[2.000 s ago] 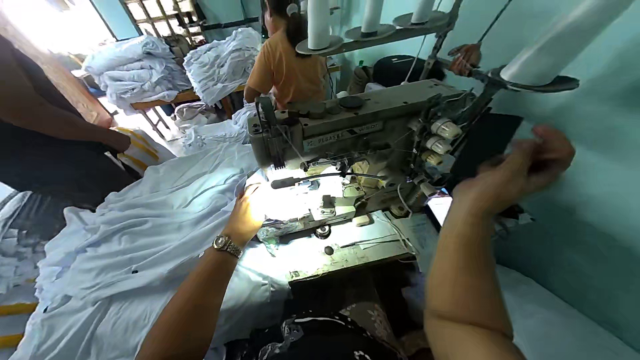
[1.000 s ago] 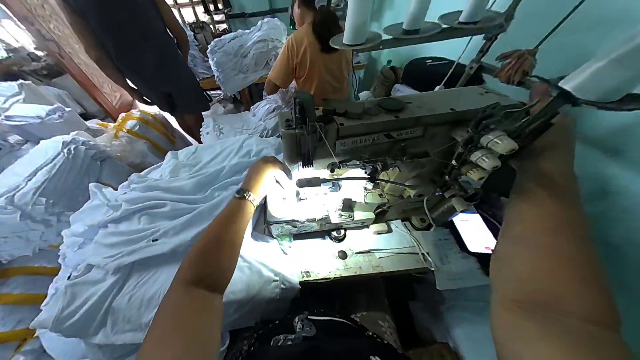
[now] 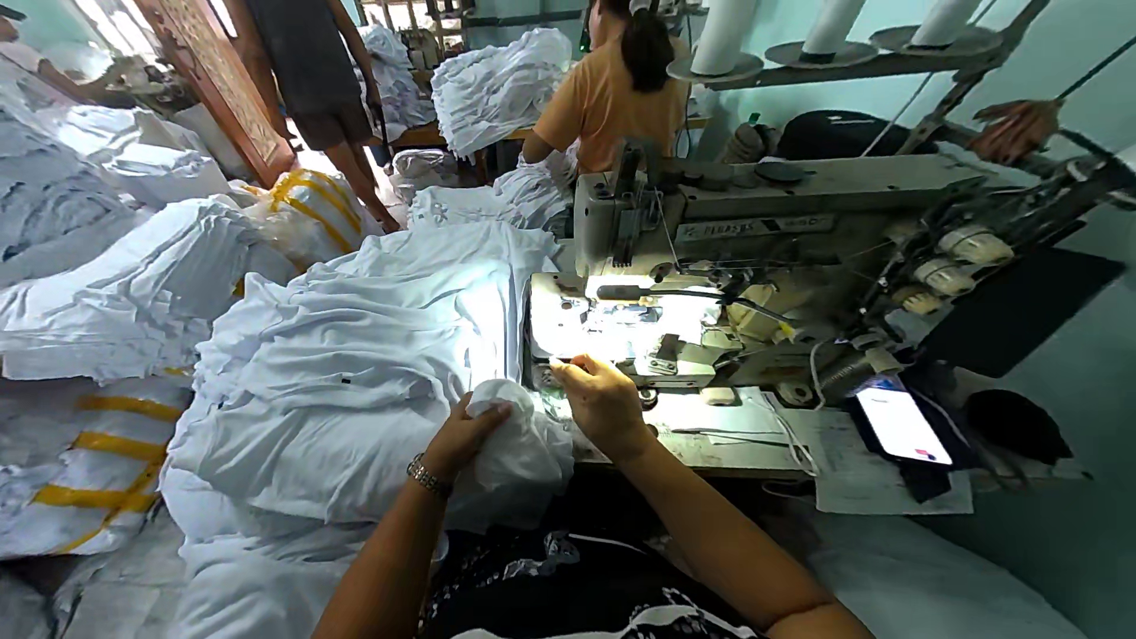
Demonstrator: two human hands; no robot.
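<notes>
An industrial sewing machine (image 3: pixel 781 231) stands before me, its needle area brightly lit. My left hand (image 3: pixel 466 435), with a metal wristwatch, grips a bunched piece of white fabric (image 3: pixel 510 435) between thumb and fingers, left of the machine bed. Just right of it, at the bed's front left corner, my right hand (image 3: pixel 603 399) has its thumb and forefinger pinched together; whether something thin is between them cannot be told. A large pile of white garments (image 3: pixel 355 355) lies to the left of the machine.
A lit phone (image 3: pixel 901 422) rests on papers at the right. Thread cones (image 3: pixel 723 40) stand on a rack above. Taped white sacks (image 3: pixel 115 461) and more fabric stacks (image 3: pixel 115 284) lie at the left. A person in orange (image 3: pixel 621 89) sits beyond the machine; another person (image 3: pixel 311 71) stands further left.
My right hand has come from the upper right of the machine down to its front left corner. My left hand has moved back from the lit area and now holds fabric.
</notes>
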